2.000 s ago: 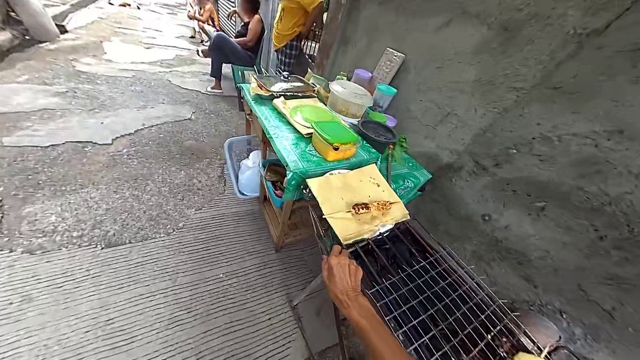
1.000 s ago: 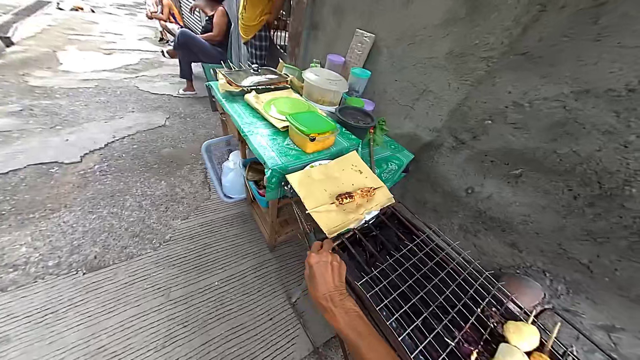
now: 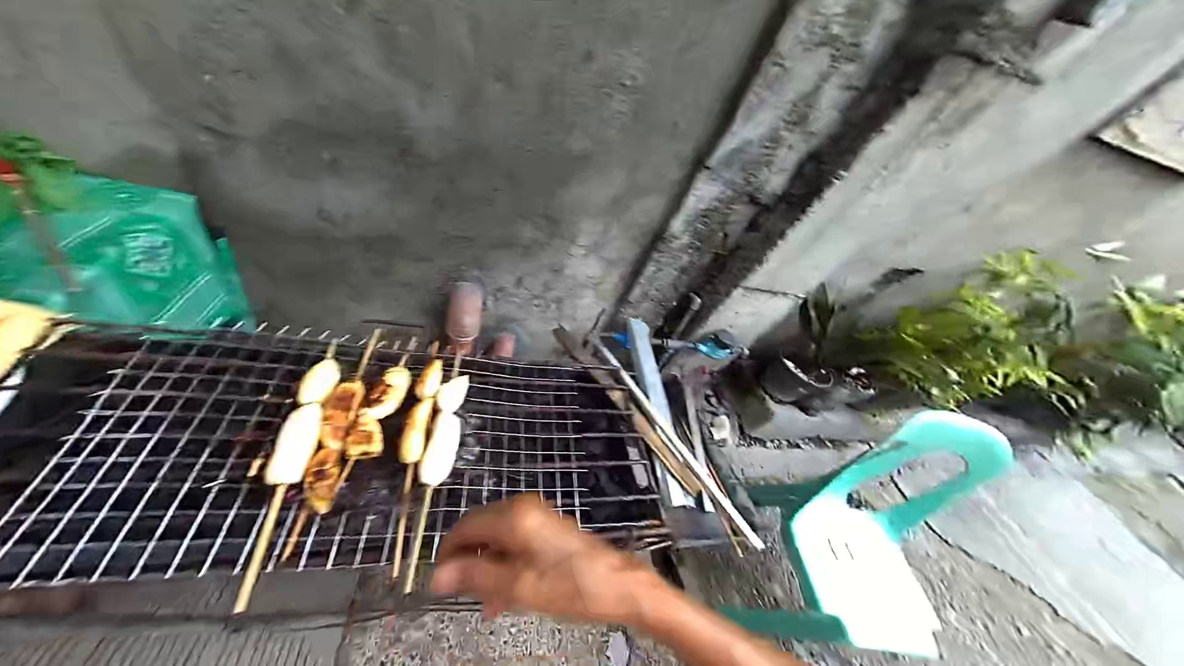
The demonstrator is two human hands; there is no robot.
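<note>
My right hand (image 3: 518, 560), blurred, reaches in from the lower right over the near edge of the wire grill grate (image 3: 194, 472). Its curled fingers are slightly apart, near the stick end of a pale skewer (image 3: 440, 449), and nothing shows in them. Left of that skewer lies a yellower one (image 3: 415, 432). Farther left, browned skewered pieces (image 3: 342, 416) lie beside another pale skewer (image 3: 294, 444). The pieces look like peeled bananas. Most sticks point toward the near edge of the grate. My left hand is not in view.
Sticks and a metal bar (image 3: 652, 407) lie across the grill's right end. Beyond it stands a green plastic chair (image 3: 953, 444) with a white item on it. A concrete wall (image 3: 416, 166) runs behind the grill. A green-covered table (image 3: 139, 250) is at left, potted plants (image 3: 999, 342) at right.
The view has swung far right along the grill, away from the table items and seated people. A hand that was at the grill's far end is out of view there; my right hand is now by the skewers.
</note>
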